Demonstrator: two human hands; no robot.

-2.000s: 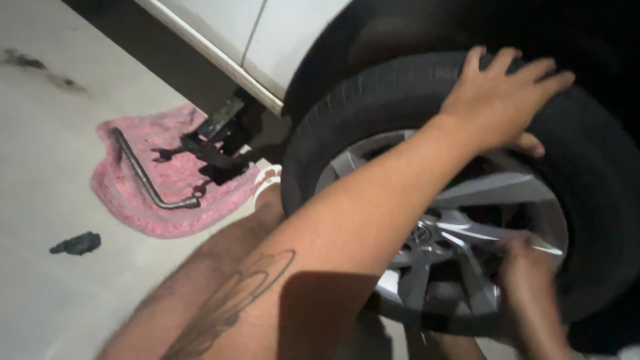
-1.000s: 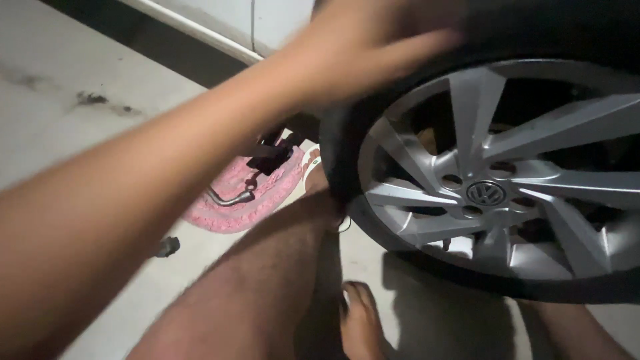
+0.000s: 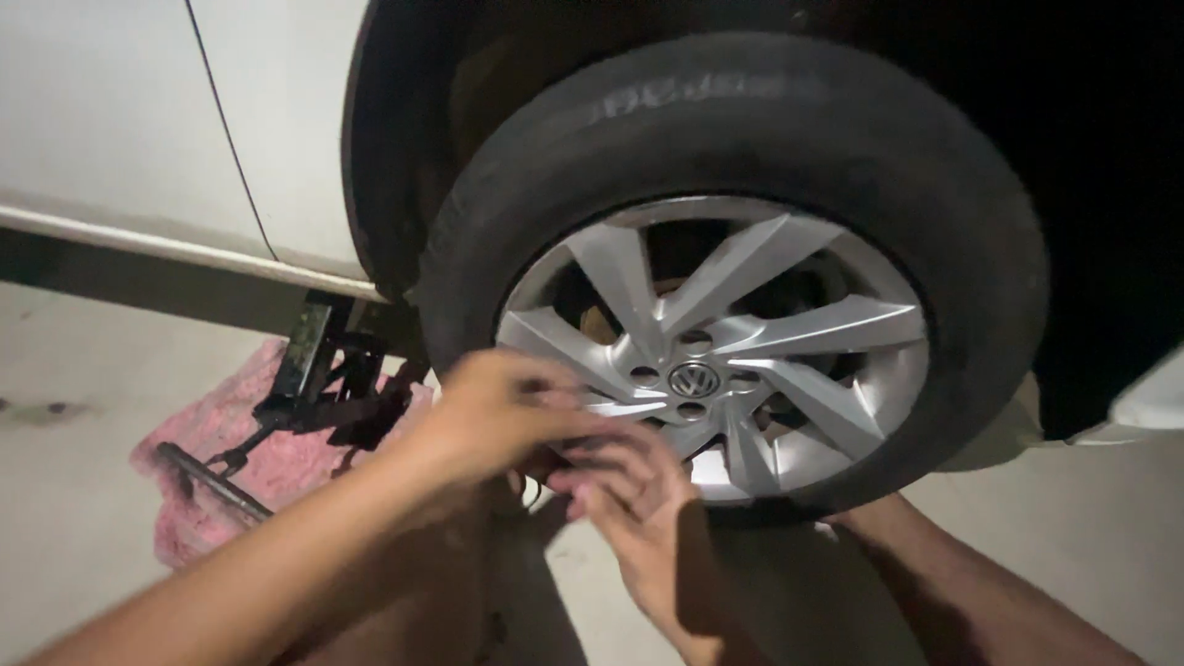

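Observation:
A car wheel with a silver alloy rim (image 3: 805, 324) and black tyre (image 3: 740, 129) stands in the dark wheel arch of a white car. No bolts show in the visible holes around its Volkswagen centre cap (image 3: 694, 379). My left hand (image 3: 518, 407) is in front of the rim's lower left, blurred, fingers bent. Close by, fingers curled and palm partly showing, is my right hand (image 3: 629, 490), just below and right of it. The two hands meet or overlap; whether anything small is between them I cannot tell.
Left of the wheel, a dark car jack (image 3: 310, 361) stands under the sill (image 3: 185, 252) on a pink cloth (image 3: 208, 407). A metal wrench bar (image 3: 213, 481) lies on the cloth, partly behind my left forearm. My legs are on both sides below the wheel.
My left hand has left the top of the tyre and come down beside my right hand, which has risen from near the floor. The view has shifted.

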